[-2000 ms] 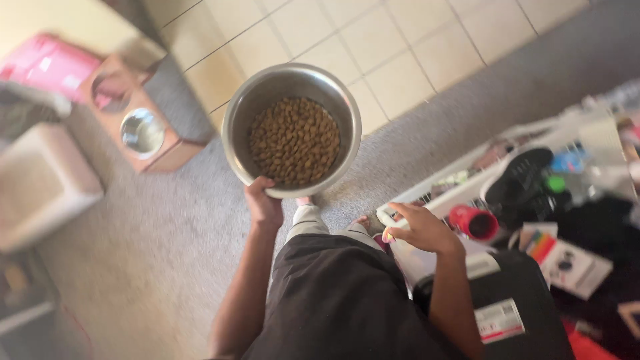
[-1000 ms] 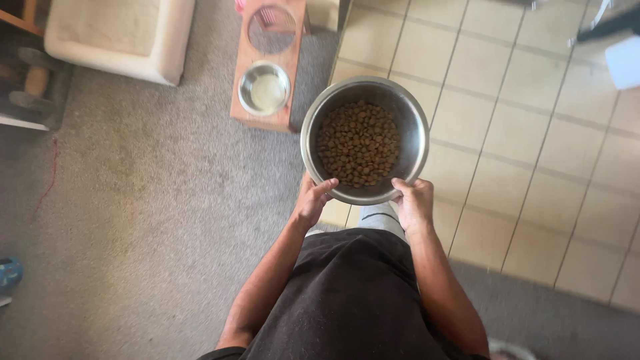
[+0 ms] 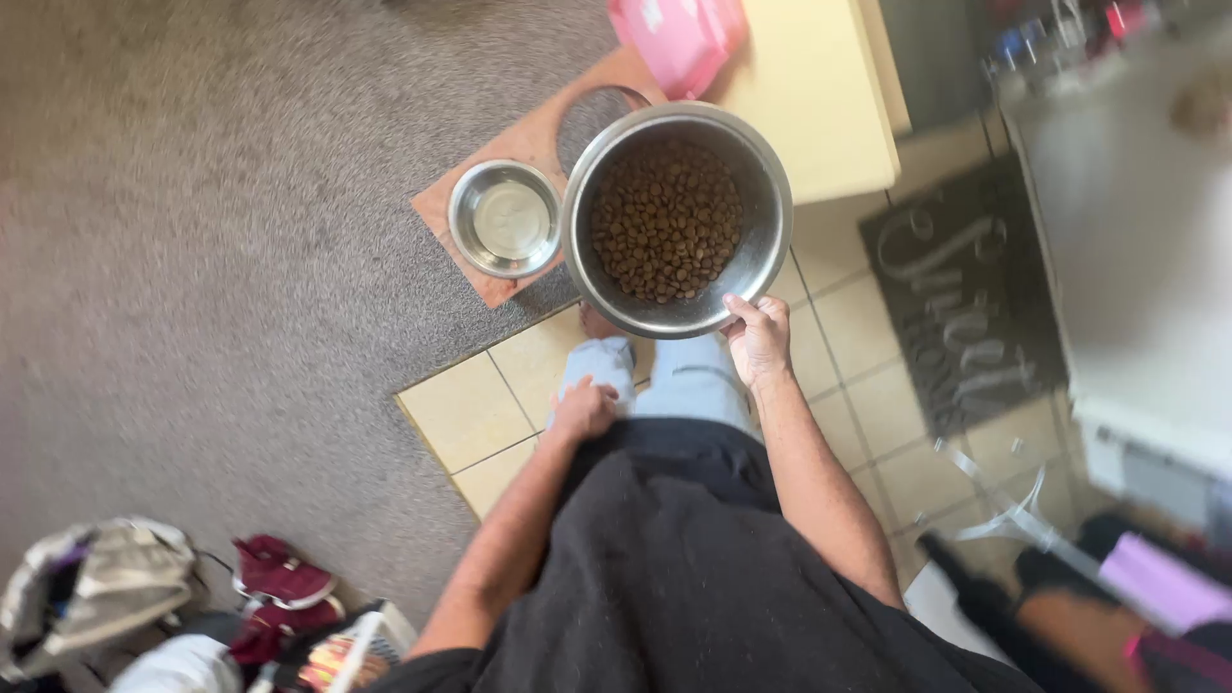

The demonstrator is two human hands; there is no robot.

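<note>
My right hand (image 3: 760, 339) grips the near rim of a large stainless steel bowl (image 3: 773, 207), with the thumb over the edge. Brown kibble (image 3: 666, 221) covers the bowl's bottom. My left hand (image 3: 585, 408) is off the bowl, low by my thigh, its fingers partly bent and nothing visible in it. Beyond the bowl is a wooden feeder stand (image 3: 512, 140) with a round opening, partly hidden by the bowl. A smaller steel bowl (image 3: 505, 218) sits in the stand's other opening; it seems to hold a clear liquid.
A pink plastic item (image 3: 679, 38) lies by a pale yellow cabinet top (image 3: 808, 106). Grey carpet meets floor tiles under me. A dark mat (image 3: 962, 298) with writing lies at right, near a white appliance (image 3: 1145, 250) and a clothes rack (image 3: 1030, 525). Bags (image 3: 115, 587) lie lower left.
One second ago both hands held the large bowl's rim; my left hand has let go and come down toward my body. The view has turned, and the feeder stand appears closer to the bowl.
</note>
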